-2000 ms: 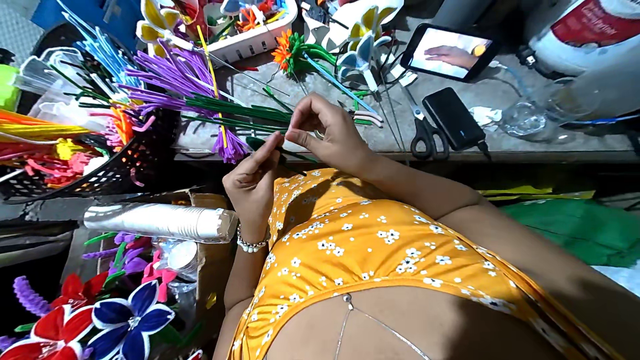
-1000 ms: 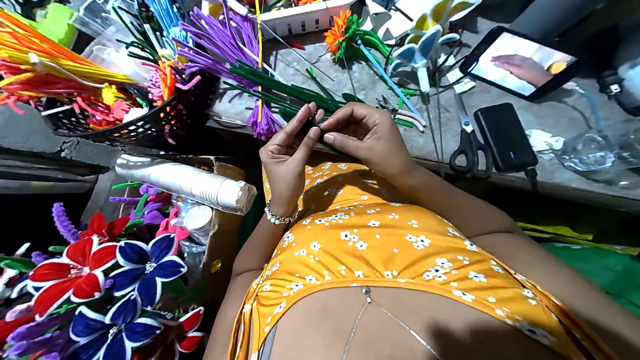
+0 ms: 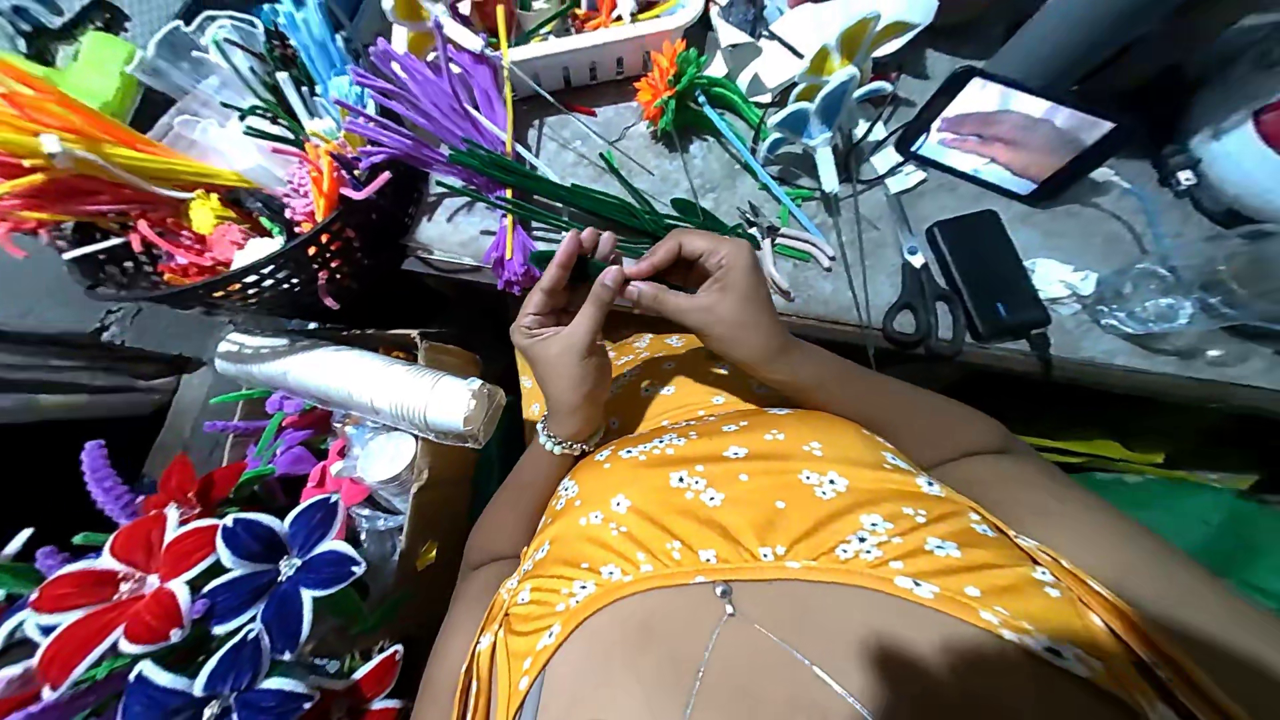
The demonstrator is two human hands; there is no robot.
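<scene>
My left hand (image 3: pixel 570 335) and my right hand (image 3: pixel 705 290) meet fingertip to fingertip at the table's near edge. Between the left fingers shows a dark green fuzzy piece (image 3: pixel 578 266), partly hidden; the right thumb and forefinger pinch close to its end. Just beyond the hands lie green pipe cleaners (image 3: pixel 590 200) and a bundle of purple pipe cleaners (image 3: pixel 440 110), with a yellow one across it. Pliers with pale handles (image 3: pixel 790 245) rest beside the right hand. Farther right are black-handled scissors (image 3: pixel 922 300).
A black basket (image 3: pixel 300 262) of colourful pipe cleaners stands left, above wrapped cups (image 3: pixel 355 385) and pipe-cleaner flowers (image 3: pixel 290 570). At right lie a phone (image 3: pixel 1010 135), a black power bank (image 3: pixel 985 275) and clear plastic (image 3: pixel 1160 295). A white basket (image 3: pixel 600 50) and an orange flower (image 3: pixel 660 85) are behind.
Both hands stay together at the table's edge, with their fingers shifted slightly around the green piece. The view has moved, showing more of the flowers at lower left.
</scene>
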